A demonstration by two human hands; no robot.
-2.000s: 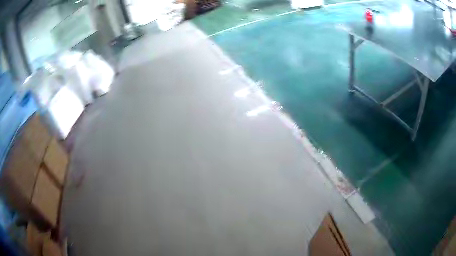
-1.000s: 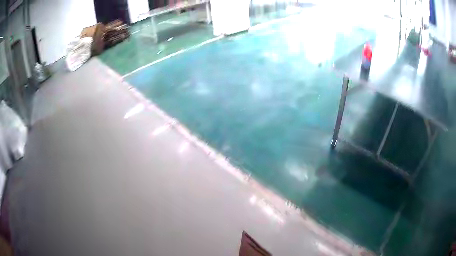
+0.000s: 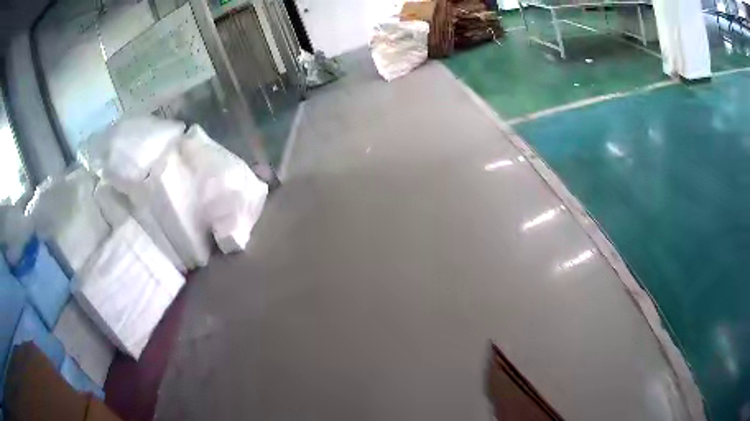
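Brown cardboard sheets (image 3: 518, 390) show at the bottom edge, right of centre. Only their pointed upper corner is in view, with at least two layers close together. The rest is cut off by the edge of the picture. Neither my left hand nor my right hand is in view, so what holds the sheets is hidden.
A grey aisle (image 3: 362, 271) runs ahead beside green floor (image 3: 641, 164). White sacks (image 3: 222, 185) and blue bundles (image 3: 41, 284) line the left, with brown cartons (image 3: 45, 386) nearer. Far ahead are a white sack (image 3: 400, 49), stacked cardboard (image 3: 473, 26) and a white pillar (image 3: 682, 37).
The view has swung left and moved along the aisle. The table with the red item has left the picture on the right. The cardboard corner has stayed at the bottom edge.
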